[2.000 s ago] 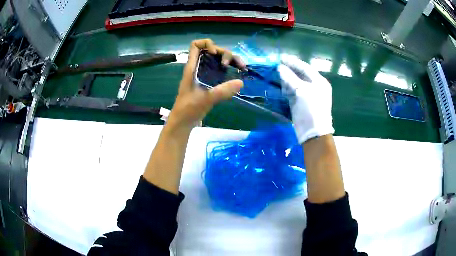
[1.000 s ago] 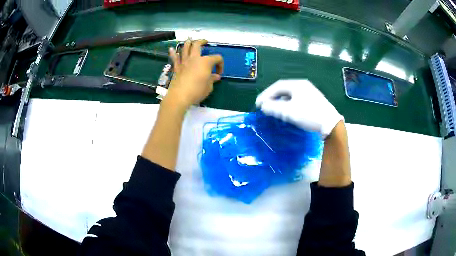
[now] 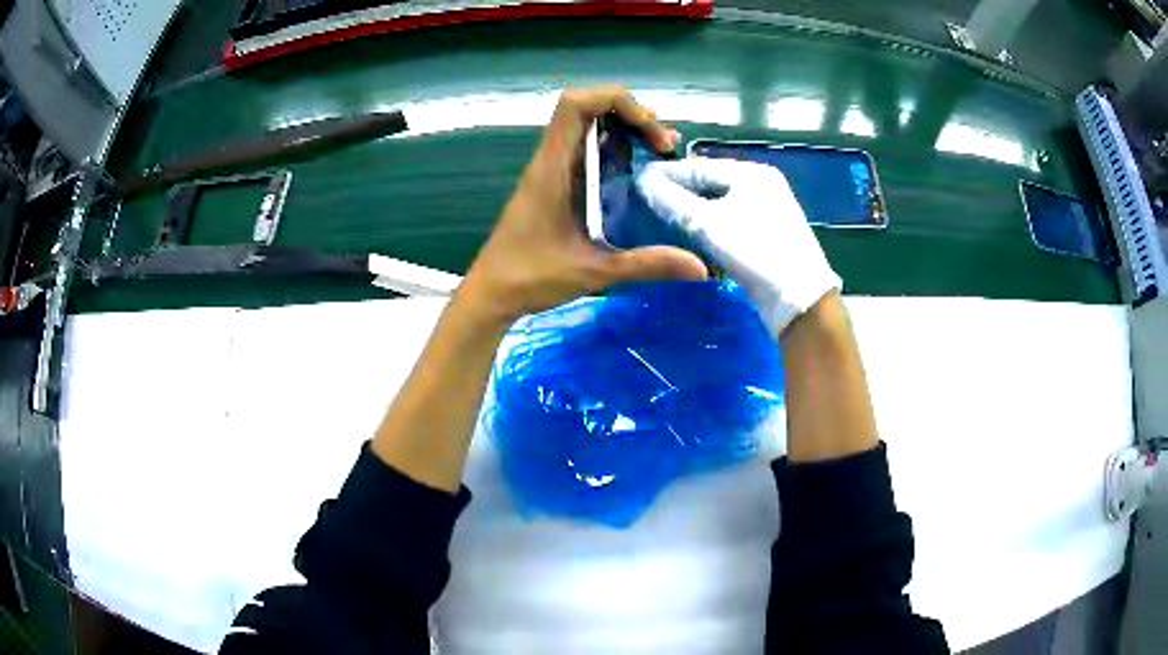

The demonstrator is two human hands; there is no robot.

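Note:
My left hand [image 3: 551, 218], bare, holds a phone unit [image 3: 617, 192] raised and tilted above the green belt, gripping it by its edges. My right hand [image 3: 756, 237], in a white glove, has its fingertips at the unit's dark blue face. Whether they grip any film there is hidden. A shiny blue heap of peeled film [image 3: 628, 410] lies just below both hands on the white sheet. Another blue-faced phone unit [image 3: 833, 186] lies on the belt behind the glove, partly covered by it.
Another phone unit [image 3: 1061, 220] lies at the belt's right. At left, a grey open frame [image 3: 267, 207] lies between two dark bars [image 3: 308, 134]; the nearer has a white end [image 3: 413, 275]. A red-edged tray [image 3: 448, 15] stands beyond. White sheet [image 3: 231, 448] covers the near side.
My left hand was down at a unit on the belt and now holds a unit up. My gloved hand has moved from over the film heap up to that unit's face. The belt items appear shifted.

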